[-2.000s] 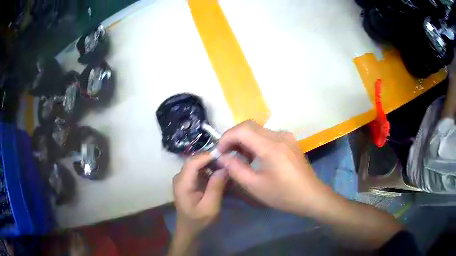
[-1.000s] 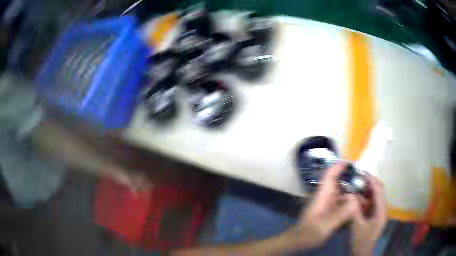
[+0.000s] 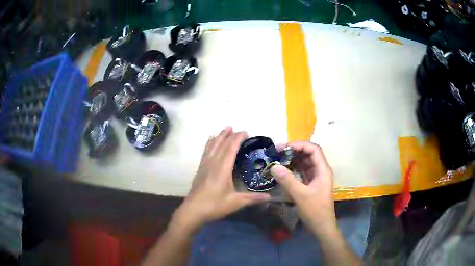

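Note:
A round black camera housing (image 3: 256, 163) lies open side up near the table's front edge. My left hand (image 3: 216, 179) curves around its left side, with the thumb along its near rim. My right hand (image 3: 308, 179) is at its right side and pinches a small silvery module (image 3: 285, 155) with thin wires running to the housing. The fingers partly hide the module, so its face cannot be made out.
Several black units (image 3: 147, 126) with silvery boards stand at the left of the pale table (image 3: 234, 83), beside a blue crate (image 3: 65, 117). Stacked black units (image 3: 450, 104) are at the right. A red tool (image 3: 403, 192) hangs at the front edge. Orange tape (image 3: 298, 78) crosses the table.
The view has swung from the left side back over the table. My left hand now lies around the housing instead of at the module; my right hand still holds the module beside it.

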